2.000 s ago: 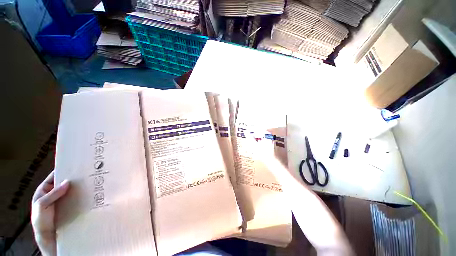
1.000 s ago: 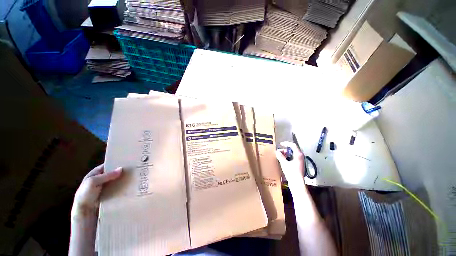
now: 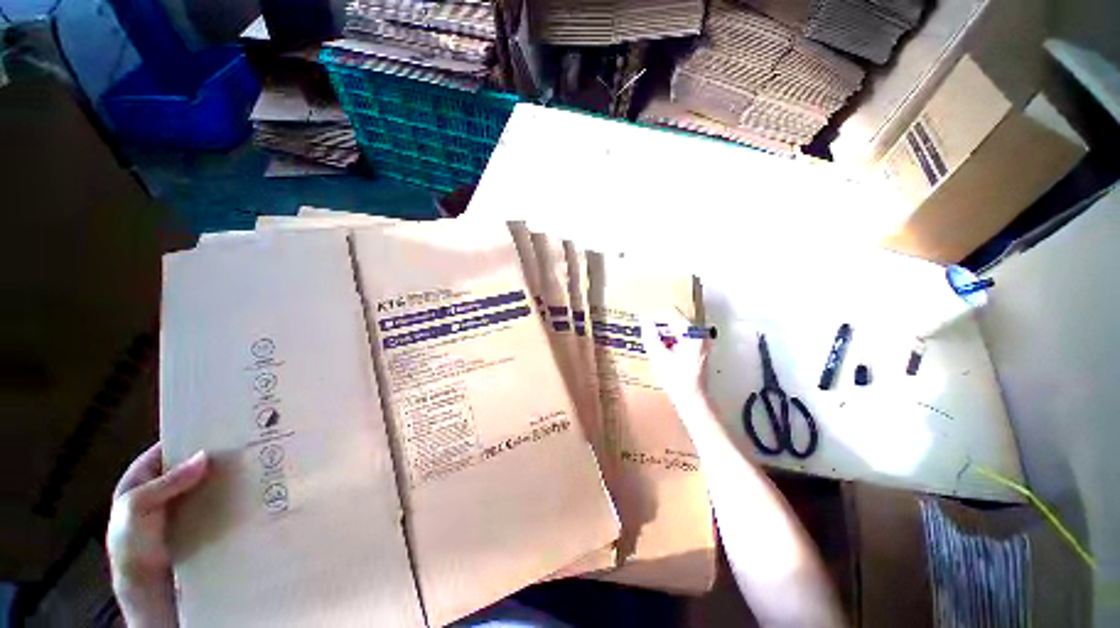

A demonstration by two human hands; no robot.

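A fanned stack of flat tan cartons (image 3: 491,528) lies in front of me, with an icon column on the left panel and two dark bars and small text on the right one. My left hand (image 3: 150,509) grips its left edge, thumb on top. My right hand (image 3: 678,358) is washed out by glare; it holds a marker pen (image 3: 700,333) over the bars of the rightmost carton. Whether the tip touches the print cannot be told.
On the white table (image 3: 590,172) lie black-handled scissors (image 3: 779,417), a spare marker (image 3: 836,357) and small dark pieces. An open carton (image 3: 983,172) stands far right. A teal crate (image 3: 418,129), carton stacks (image 3: 774,80) and a blue bin (image 3: 184,98) are beyond.
Since one second ago, the view has shifted and the stack sits further left in it. My right hand has moved from beside the stack, over the scissors, onto the rightmost carton's print.
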